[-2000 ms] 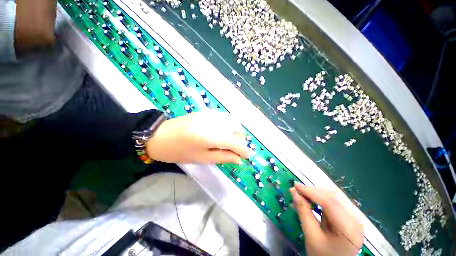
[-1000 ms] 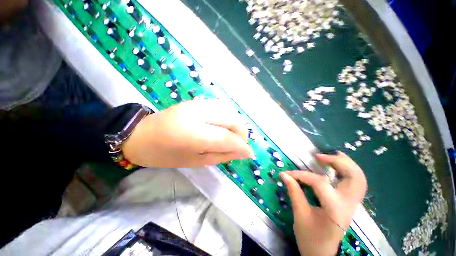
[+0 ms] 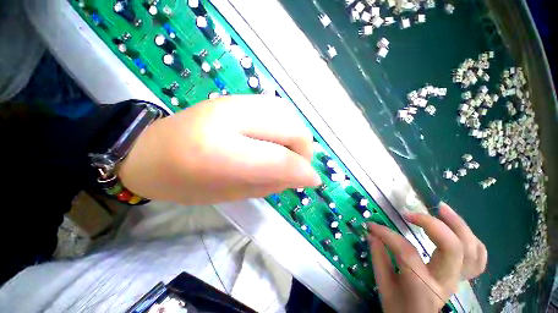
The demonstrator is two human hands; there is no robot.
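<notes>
A green circuit board [image 3: 189,46] with rows of dark capacitors with pale round tops and small blue parts runs diagonally in a metal rail. My left hand [image 3: 223,153], with a dark watch and beaded bracelet at the wrist, lies over the board, its thumb and forefinger tips close together at the surface. Whether they pinch a part is hidden. My right hand [image 3: 425,263] is over the board's lower right, thumb and forefinger tips close to its surface, other fingers curled over the rail. A pale spot shows among its fingers; I cannot tell what it is.
Small white components [image 3: 505,137] lie heaped and scattered on the dark green tray [image 3: 422,55] beyond the rail [image 3: 342,116]. The tray's curved rim [image 3: 531,43] bounds the far side. A dark-edged object [image 3: 189,293] lies at the lower edge, by pale clothing.
The view has moved closer and shifted. My right hand's outer fingers have moved apart over the rail and tray edge. My left hand stays over the board, its fingertips still close together.
</notes>
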